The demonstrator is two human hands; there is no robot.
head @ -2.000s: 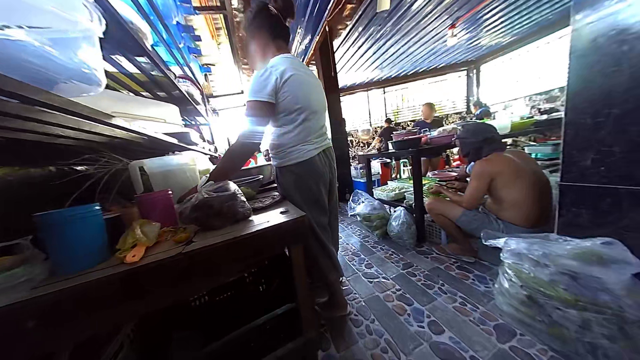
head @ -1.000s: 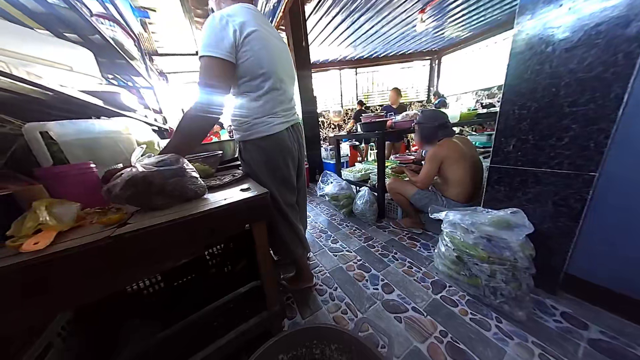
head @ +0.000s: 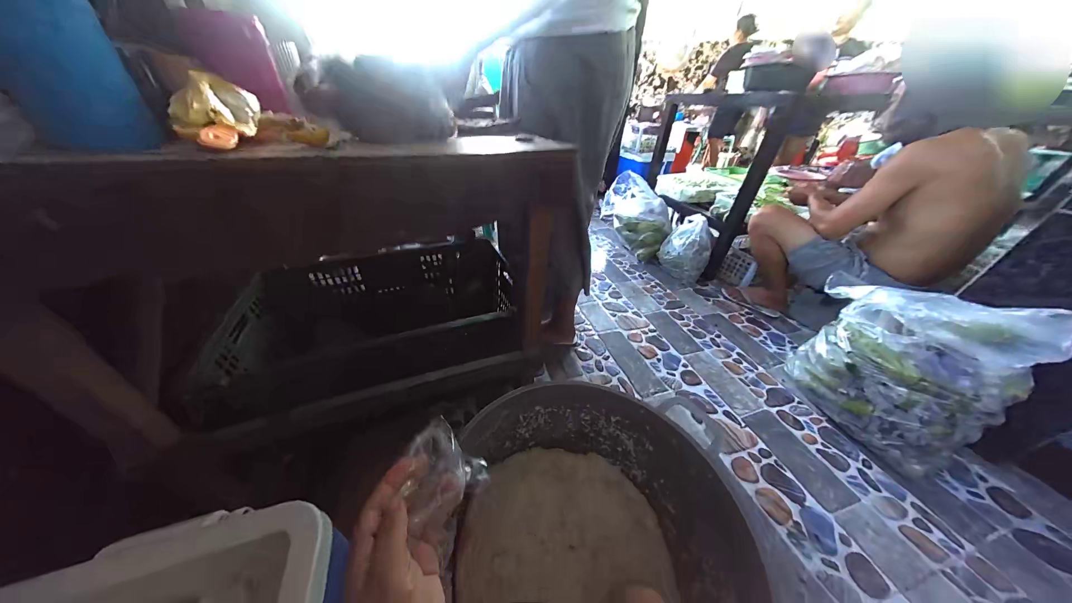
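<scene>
My left hand [head: 392, 536] is at the bottom of the view with its fingers closed on a clear plastic bag [head: 435, 481], at the left rim of a large dark round pot [head: 703, 477]. A pale brown mass [head: 561, 528] fills the pot's lower part, and light bits cling to the inner wall. Of my right hand [head: 641, 595] only a small blurred part shows at the bottom edge, over the mass; its fingers are hidden. Left of my left hand stands a cooler with a white rim [head: 314, 536] and a blue side.
A dark wooden table [head: 335, 180] stands ahead on the left, with a black plastic crate [head: 377, 293] beneath. One person [head: 565, 92] stands beside it. On the right, another person [head: 946, 209] sits low behind a clear bag of green vegetables [head: 913, 377] on the tiled floor [head: 720, 368].
The view has tipped down strongly. My left hand with the plastic bag and part of my right hand have come into view; the pot, only partly seen a second ago, now shows its contents.
</scene>
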